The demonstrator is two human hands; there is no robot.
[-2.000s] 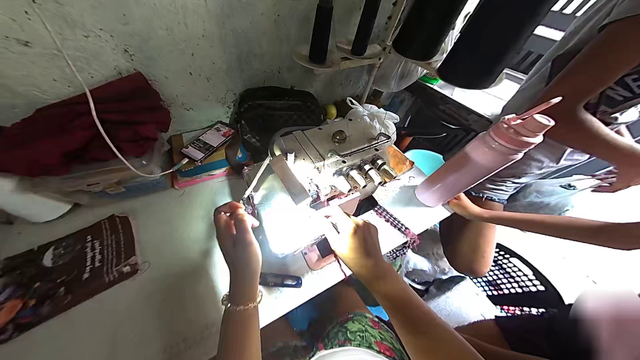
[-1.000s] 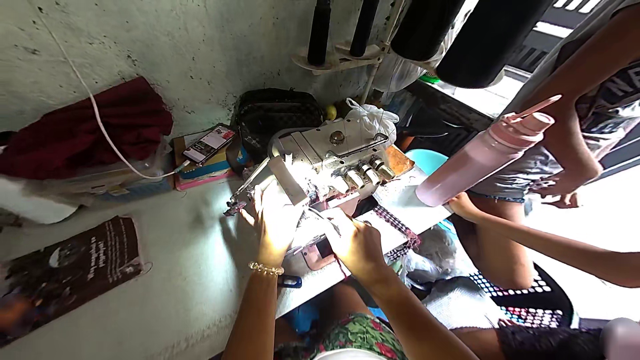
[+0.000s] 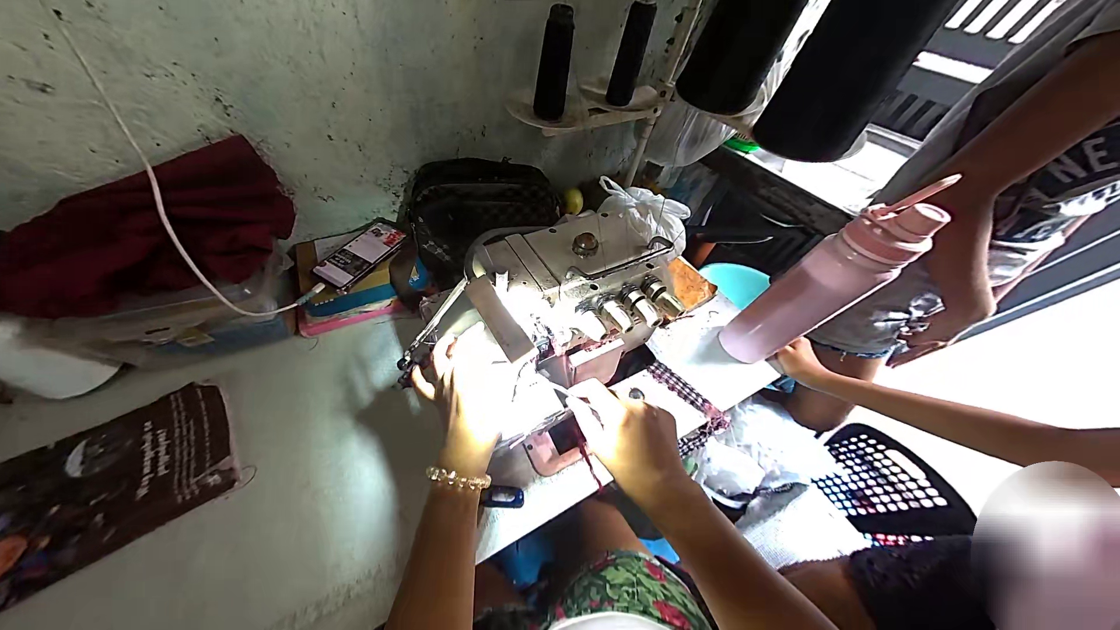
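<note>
An overlock sewing machine [image 3: 569,271] stands on the table under a bright lamp light. My left hand [image 3: 459,394], with a beaded bracelet at the wrist, lies at the left side of the machine's lit front; glare hides what is under its fingers. Close to the needle area, my right hand [image 3: 626,429] has its thumb and fingertips together on a small pale pointed thing, perhaps tweezers. Dark red threads [image 3: 588,455] hang beside that hand. A strip of checked fabric [image 3: 687,394] lies on the table right of the machine.
A pink bottle [image 3: 822,289] leans at the right, near another person's hand [image 3: 801,363]. A phone [image 3: 359,255] lies on stacked pads at the back left. A brown printed cloth [image 3: 122,481] is on the left. Black thread cones [image 3: 555,61] stand above. A black basket [image 3: 901,481] is lower right.
My left hand first moved right toward the lit machine front, then slightly back left with its fingers spread. My right hand stays near the needle area. The other people at the right have shifted.
</note>
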